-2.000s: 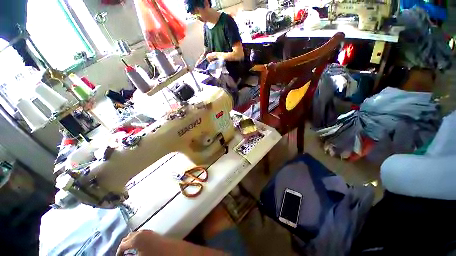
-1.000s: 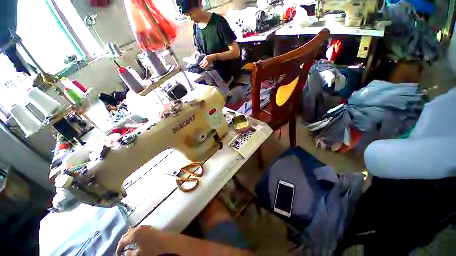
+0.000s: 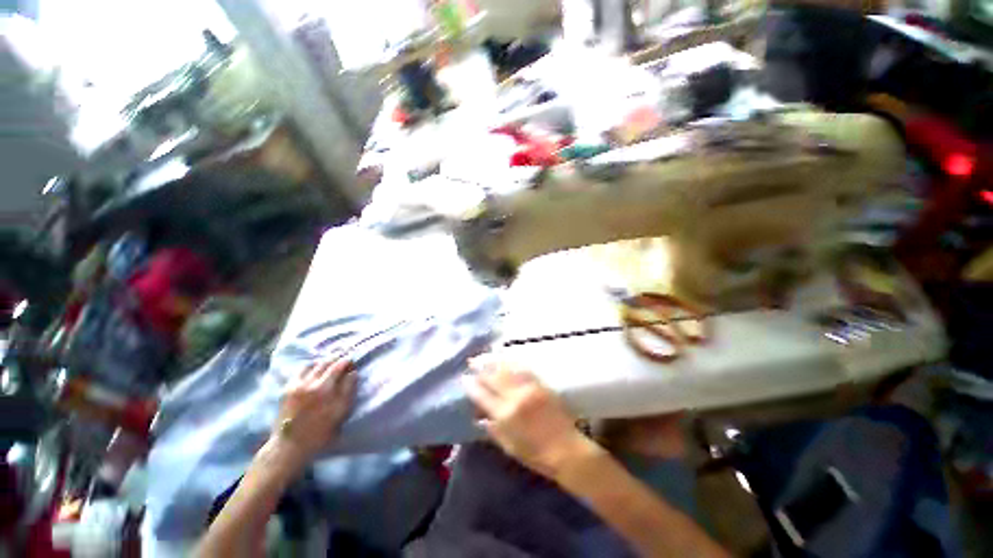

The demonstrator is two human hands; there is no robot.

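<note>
The frame is blurred. A light grey-blue garment panel lies creased on the left part of the white table and hangs over its front edge. My left hand rests on the panel with fingers bent; a grip on the cloth cannot be made out. My right hand is at the panel's right edge by the table front, fingertips on or beside the cloth; its hold is unclear. The sewing machine stands behind, its needle end over the panel's back right. Scissors with orange handles lie right of my right hand.
A dark phone lies on dark blue cloth at the lower right. Small metal bits sit at the table's right end. Red cloth lies behind the machine. A blurred heap with red cloth is at the far left.
The view has swung left and down. My left hand has come into view on the panel. The seated person and the chair are no longer clearly seen. More of the panel shows.
</note>
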